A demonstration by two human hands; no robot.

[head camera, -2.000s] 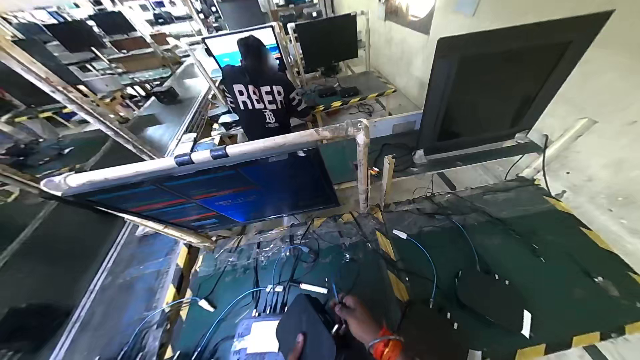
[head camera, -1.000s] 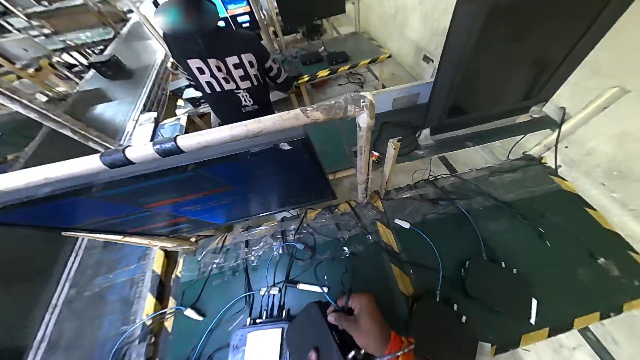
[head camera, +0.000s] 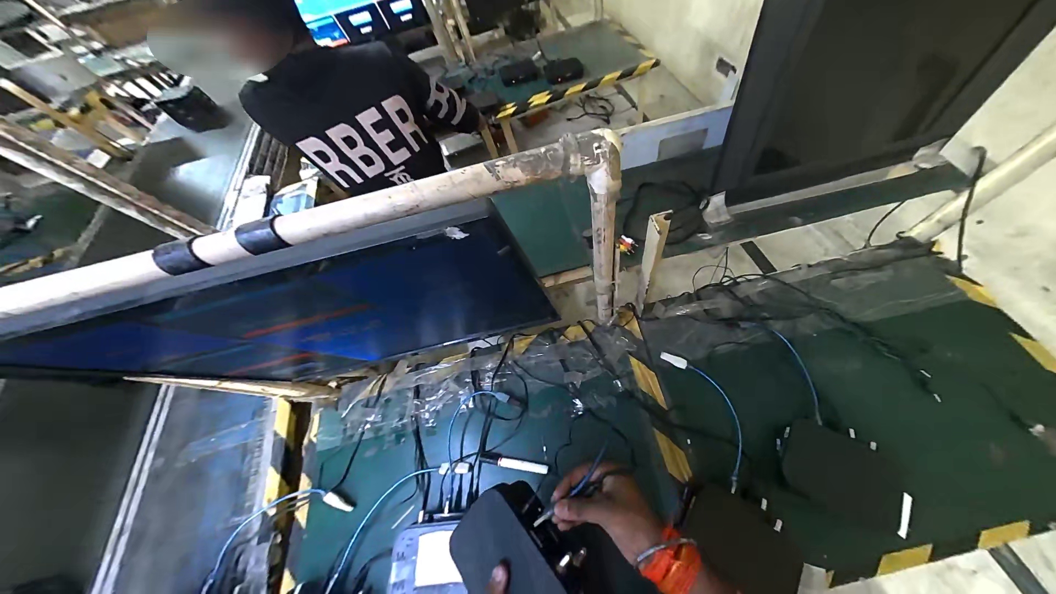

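Low in the view, my left hand, mostly hidden with only a fingertip showing, supports a black electronic box tilted so its port side faces right. My right hand, with a bangle and orange thread at the wrist, pinches a cable plug at those ports. A blue cable rises by its fingers. Left of the box lies a grey device with a white label and several cables plugged in. A white and black marker lies just beyond.
A large screen leans behind the green bench under a pipe frame. More black boxes and a loose blue network cable lie at right. A person in a black top works beyond the frame. Yellow-black tape divides the bench.
The view has moved closer to the bench. My right hand stays beside the black box, its fingers holding a plug at the ports. The person beyond has shifted an arm toward the far bench.
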